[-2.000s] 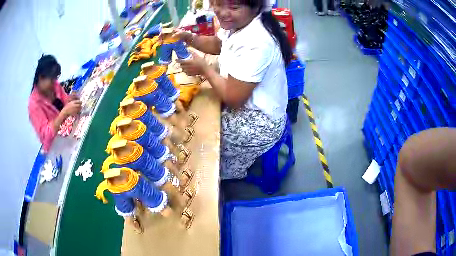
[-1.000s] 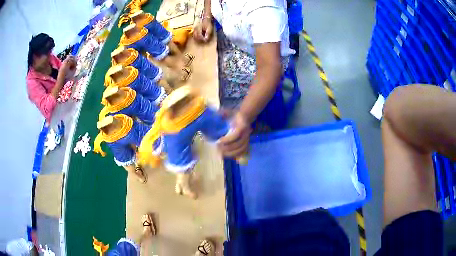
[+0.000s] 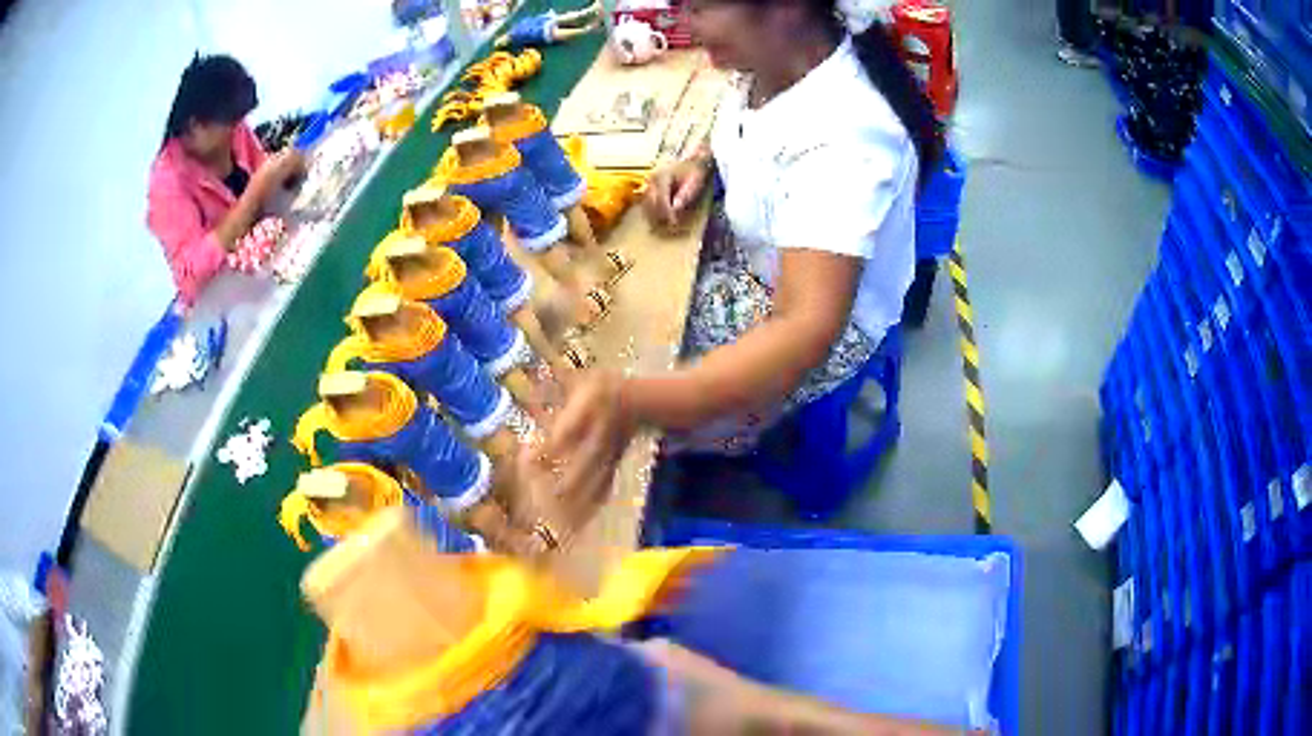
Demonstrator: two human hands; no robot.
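Note:
A large figure lower body (image 3: 504, 654) lies tilted across the bottom foreground, very close and blurred, with its yellow sash and tan peg to the left and blue shorts to the right. A tan leg-like shape (image 3: 777, 707) extends from it to the right; blur hides its end. I cannot make out my left hand or my right hand in the frame. A row of several figure lower bodies (image 3: 410, 424) stands along the bench (image 3: 655, 324), pegs up and sandalled feet toward the neighbour.
A neighbouring worker's blurred hand (image 3: 576, 439) reaches over the bench beside the row. A blue tray (image 3: 863, 604) with a pale liner is right of the bench. The green conveyor (image 3: 216, 539) runs left. Stacked blue trays (image 3: 1209, 431) stand at right. Another worker sits across the conveyor.
The lower body held by the neighbour a second ago is out of that hand; a large one now fills the bottom foreground. The bent limb at right has left view, and the camera has shifted.

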